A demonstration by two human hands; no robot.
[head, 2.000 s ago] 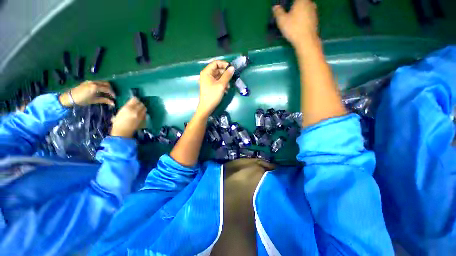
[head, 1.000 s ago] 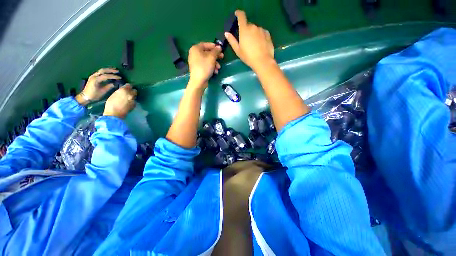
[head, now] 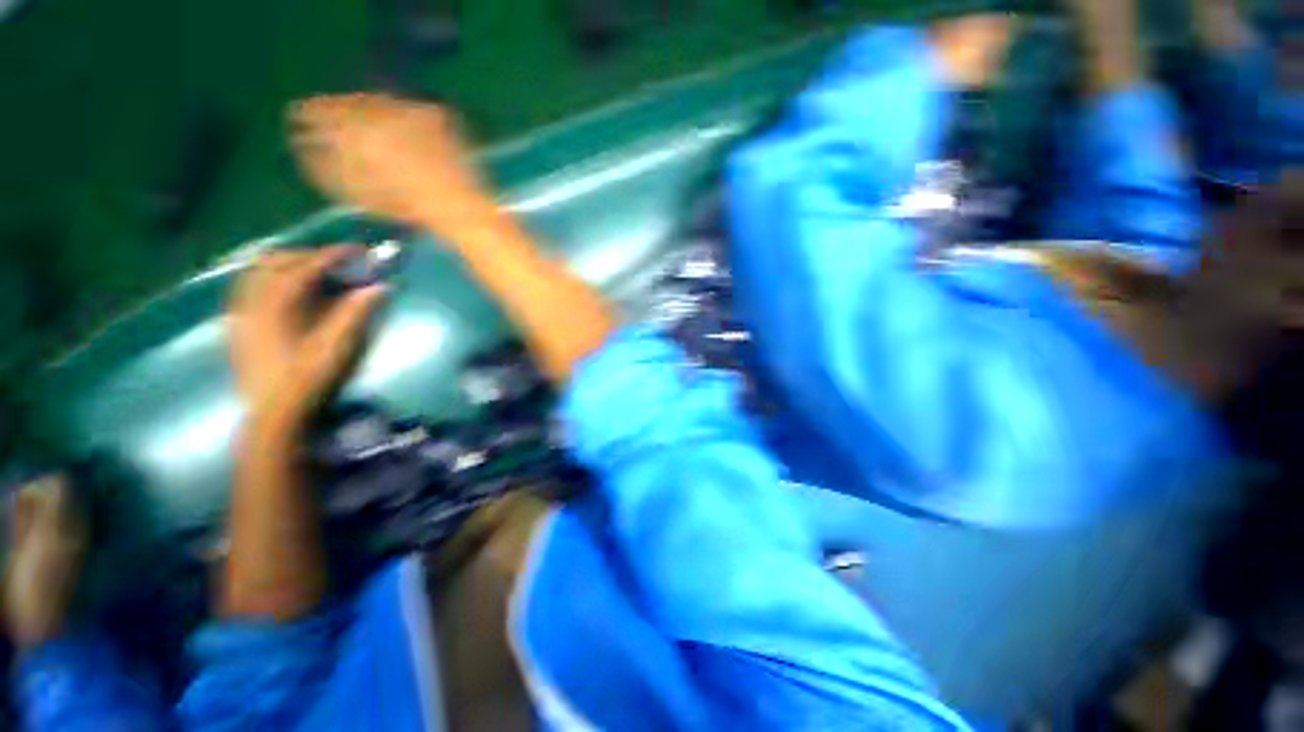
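The picture is blurred. My left hand point(head: 293, 322) is over the glossy green ledge point(head: 415, 336), its thumb and fingers closed on a small black part point(head: 369, 262) with a pale shiny face. My right hand point(head: 386, 155) is above and to the right of it, at the belt's near edge, back of the hand up. Its fingertips are blurred, and I cannot tell whether it holds anything. A heap of small black parts point(head: 386, 465) lies on the ledge close to my body, below and between my forearms.
The dark green belt point(head: 129, 86) runs beyond the ledge, with blurred dark shapes on it. A clear bag of dark parts point(head: 701, 300) lies right of my right forearm. A neighbour in a blue jacket point(head: 858, 315) sits close at right. Another person's hand point(head: 43, 551) is at lower left.
The view has swung to the right and tilted. My hands, together at a long black bar before, are now a little apart. The left neighbour is mostly out of the picture.
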